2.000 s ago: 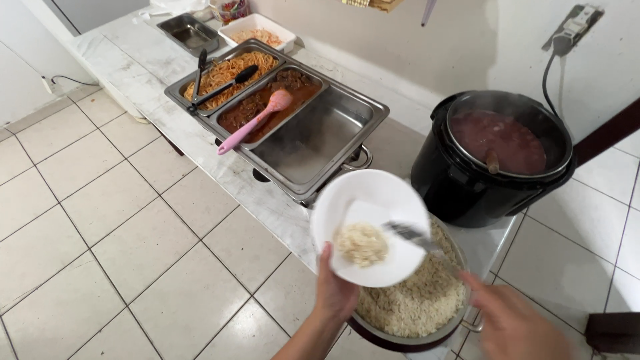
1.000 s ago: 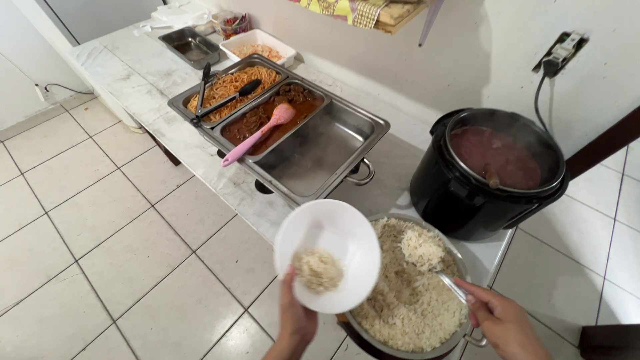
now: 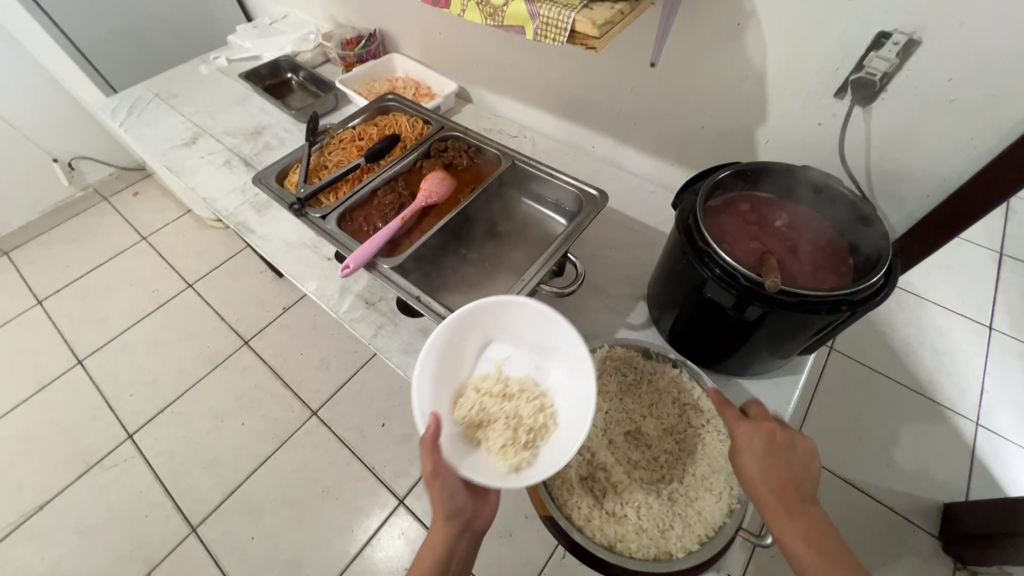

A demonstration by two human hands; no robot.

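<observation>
My left hand point(image 3: 458, 488) holds a white bowl point(image 3: 560, 344) by its lower left side, tilted so that the cooked rice point(image 3: 508, 416) inside shows. To its right, a wide metal pot of rice point(image 3: 640, 472) sits partly behind the bowl. My right hand point(image 3: 766, 448) is over the pot's right rim, closed around the handle of a metal serving spoon point(image 3: 694, 371). The spoon's head is not plainly visible.
A steel food warmer point(image 3: 496, 240) holds spaghetti point(image 3: 360, 152) with black-tipped tongs, saucy meat point(image 3: 384, 210) with a pink spoon point(image 3: 392, 232), and a bare steaming section. A steaming black cooker point(image 3: 712, 296) stands right, its cord plugged into the wall. Behind are a dark metal pan point(image 3: 290, 86) and white tub point(image 3: 398, 80).
The serving spoon held a heap of rice over the pot a second ago; that heap no longer shows. The bowl has more rice in it. My right hand has moved up along the pot's right side.
</observation>
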